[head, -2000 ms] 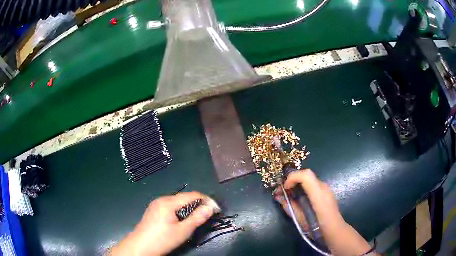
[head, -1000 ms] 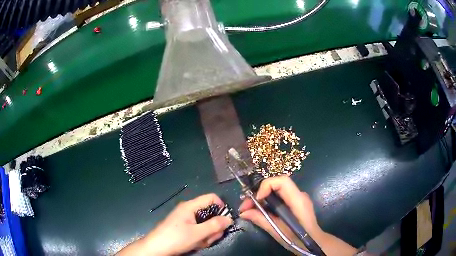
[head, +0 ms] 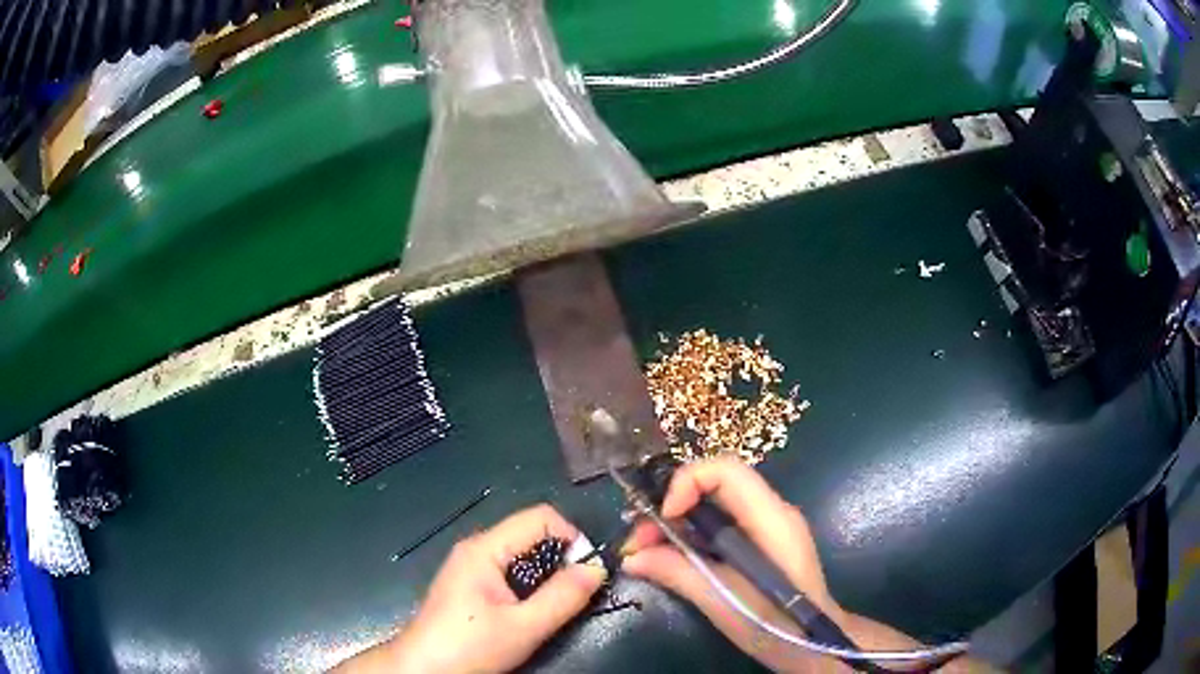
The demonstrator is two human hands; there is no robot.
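Note:
My left hand (head: 494,595) is closed around a bunch of short black wires (head: 537,566), with a white covering on one fingertip. My right hand (head: 737,553) holds a dark soldering iron (head: 757,564) with a thin pale tube alongside; its tip points up and left over the lower end of the brown plate (head: 586,356). The fingertips of both hands meet at a wire end; whether a contact is pinched there is too small to tell. A loose heap of gold-coloured contacts (head: 724,395) lies right of the plate. A few loose wires (head: 616,607) show beneath my hands.
A neat row of black wires (head: 382,388) lies left of the plate, and a single wire (head: 441,523) lies below it. The clear fume hood (head: 533,171) hangs over the plate. A black feeder unit (head: 1092,250) stands right. Wire bundles (head: 90,474) and a blue bin (head: 33,579) are far left.
My right hand has moved from the contact heap leftwards to my left hand, bringing the iron over the plate. My left hand has shifted slightly right. Red parts on the belt have moved left.

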